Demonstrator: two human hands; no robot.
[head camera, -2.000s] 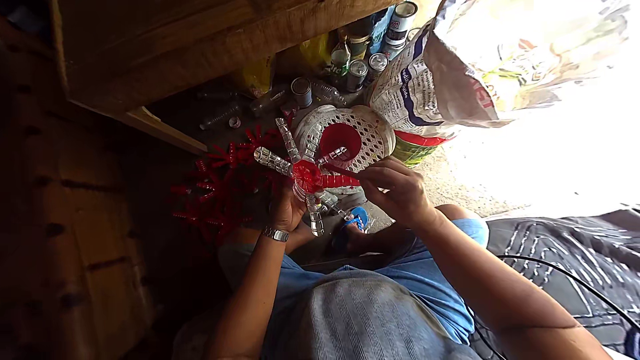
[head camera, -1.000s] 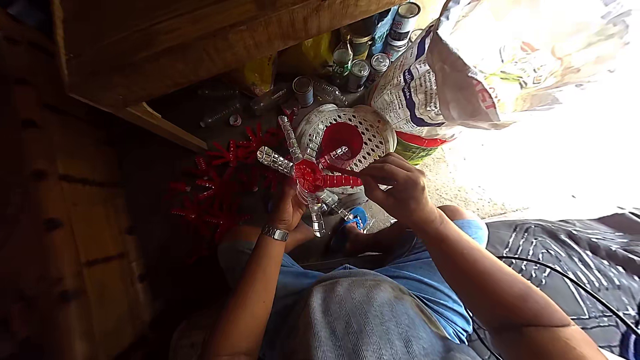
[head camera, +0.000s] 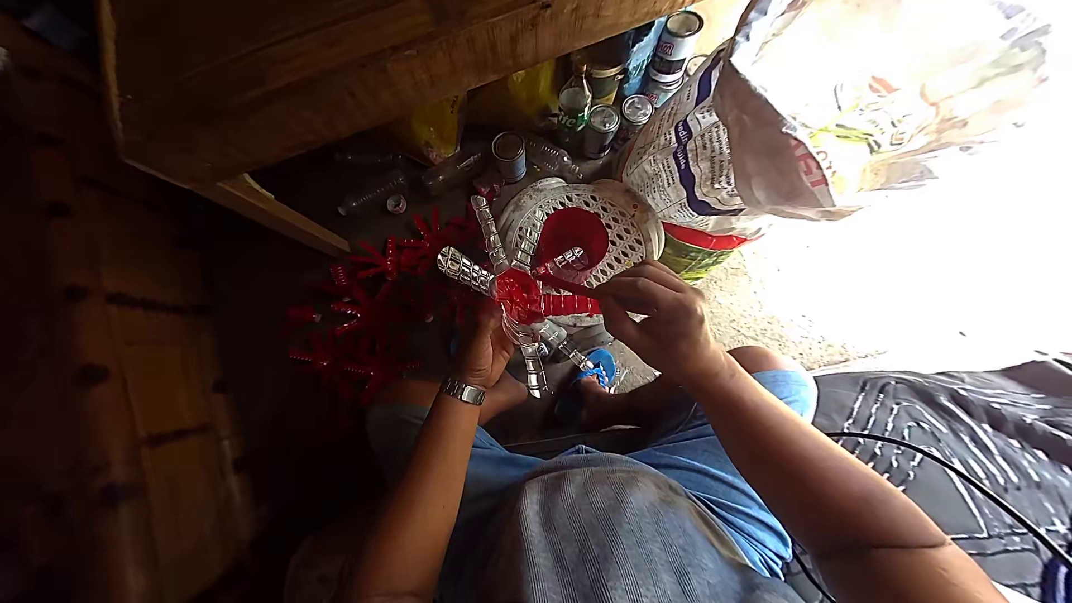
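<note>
My left hand holds a flower-shaped piece of clear plastic, apparently cut from a bottle, from below. Its centre and one arm on the right are red; its other ridged arms are clear. My right hand pinches a thin red stick, probably a paintbrush, whose tip is close to the red centre. Behind the piece, a red-lined container rests on a white perforated stool. Similar red pieces lie in a pile to the left of my left hand.
A wooden table or bench overhangs the upper left. Under and beside it are metal cans, a glass bottle and clear plastic bottles. A large printed sack stands right of the stool. A black cable crosses the dark cloth at right.
</note>
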